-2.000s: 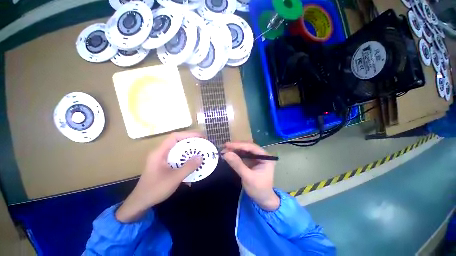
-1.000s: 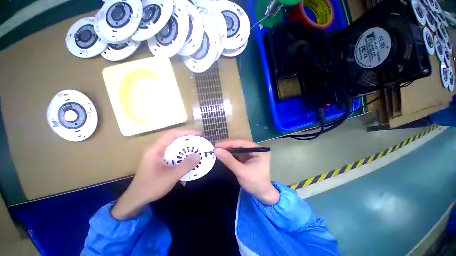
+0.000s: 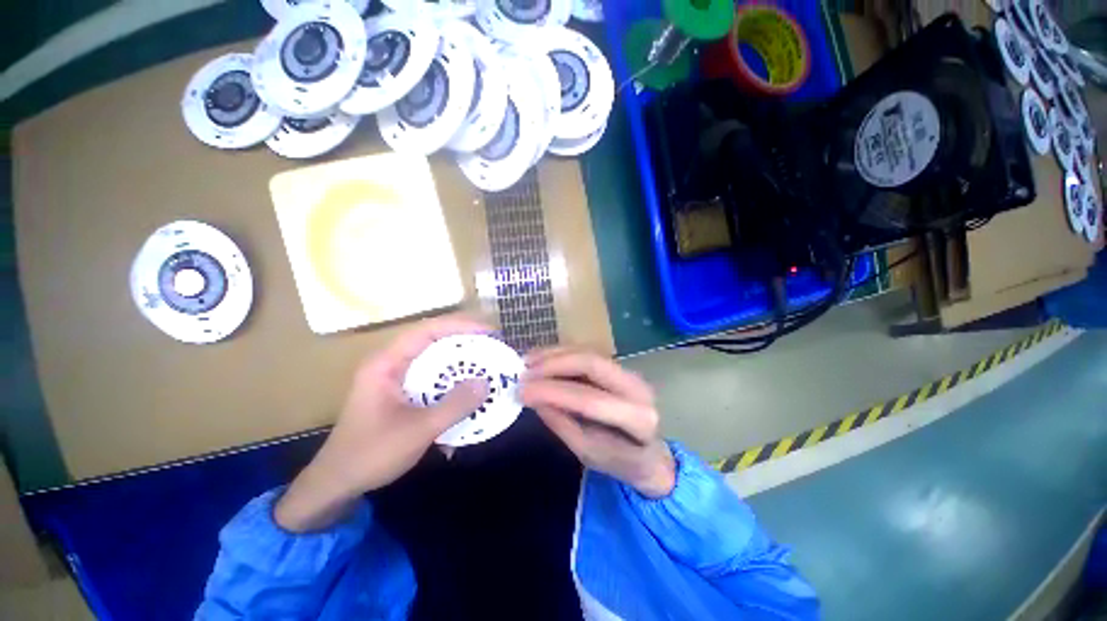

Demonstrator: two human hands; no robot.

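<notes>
My left hand (image 3: pixel 386 419) holds a white speaker plate (image 3: pixel 495 415), slotted face up, with the thumb on its slots, above the front edge of the cardboard. My right hand (image 3: pixel 597 410) is at the plate's right edge, fingers bent and fingertips close to a small dark mark on the plate. The tweezers cannot be made out; the fingers may hide them. The patch sheet (image 3: pixel 520 231), a clear strip with rows of small dark rectangles, lies just beyond my hands. The cream plastic tray (image 3: pixel 285 218) is left of the strip.
One speaker plate (image 3: pixel 227 295) lies left of the tray. A pile of speaker plates (image 3: pixel 274 70) is at the back of the cardboard work board (image 3: pixel 109 400). A blue plastic bin (image 3: pixel 694 309) with a black fan (image 3: pixel 971 134) and tape roll (image 3: pixel 796 51) stands right. More discs lie far right.
The black tweezers that stuck out to the right of my right hand no longer show. My right fingers have turned and bent at the plate's edge. My left hand keeps hold of the plate.
</notes>
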